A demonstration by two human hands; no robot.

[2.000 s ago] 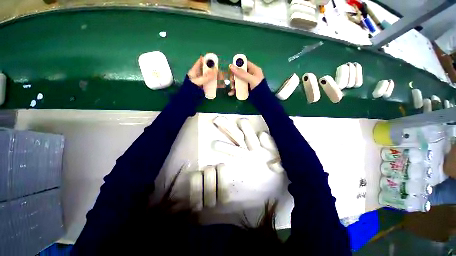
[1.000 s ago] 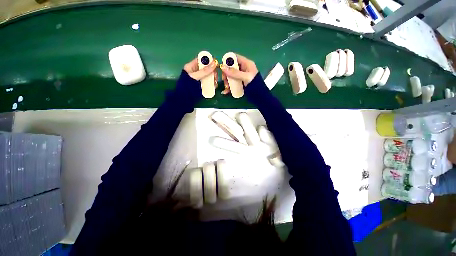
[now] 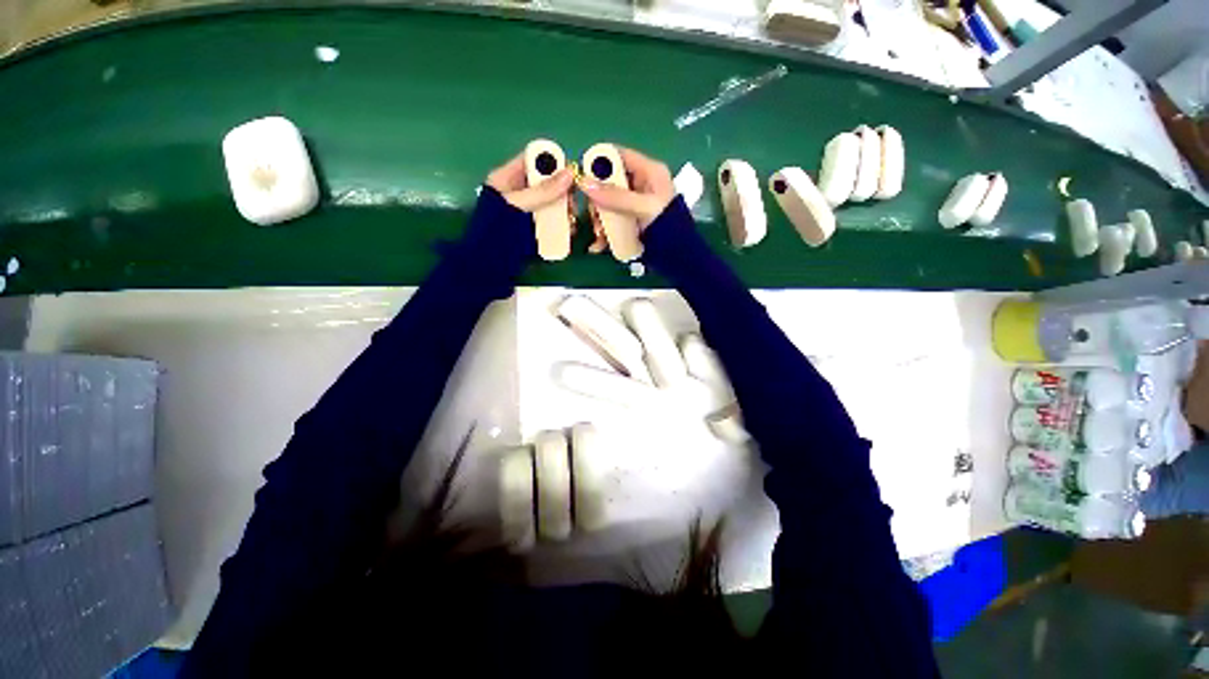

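My left hand (image 3: 520,186) is closed around a cream-white housing (image 3: 552,228) with a black round spot near its top end. My right hand (image 3: 643,192) holds a second such housing (image 3: 615,234), also upright with its black spot at the top. The two housings are side by side above the green belt, a small gap between them. A tiny yellow-orange tab (image 3: 575,174) shows between the fingertips. Most fingers are hidden behind the housings.
On the green belt (image 3: 398,126) lie a wide white case (image 3: 269,170) at left, a clear strip (image 3: 731,97) and several housings (image 3: 804,206) at right. More white bars (image 3: 554,483) lie on the white table. Grey stacked trays (image 3: 80,444) stand left, bottles (image 3: 1077,427) right.
The wide case, clear strip and housings on the belt have shifted left. The two held housings have come closer together, and my right hand has moved slightly left. Both hands keep hold.
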